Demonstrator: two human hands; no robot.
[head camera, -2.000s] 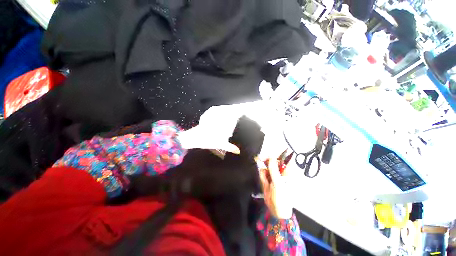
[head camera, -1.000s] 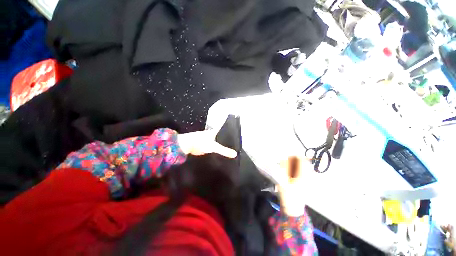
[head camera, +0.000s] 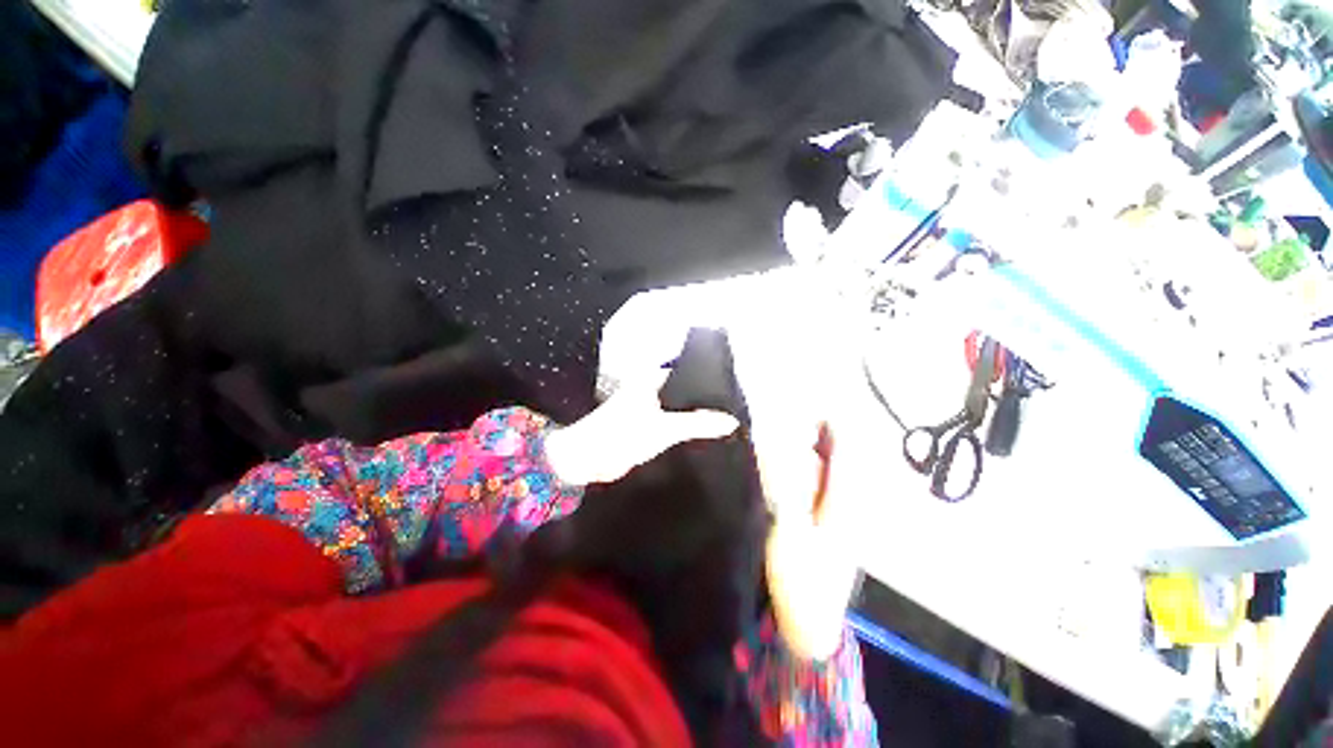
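Note:
A black garment piece (head camera: 665, 512) lies over my lap and up to the table's front edge. My left hand (head camera: 636, 434) is on the piece, with the thumb stretched over it and dark cloth showing between thumb and fingers. My right hand (head camera: 804, 548) is at the right edge of the piece, overexposed and blurred. A small reddish-brown thing (head camera: 823, 465) shows at its fingers; I cannot tell what it is or whether the hand grips the cloth.
A large black pile with a speckled part (head camera: 497, 249) lies beyond my left hand. The white sewing machine (head camera: 1067, 322) with its dark control panel (head camera: 1221, 465) is at the right. Black-handled scissors (head camera: 958, 439) lie near it. A red stool (head camera: 110, 271) stands far left.
My right hand moved right, away from the cloth, then back left towards it. My left hand has shifted slightly right and stays on the black piece.

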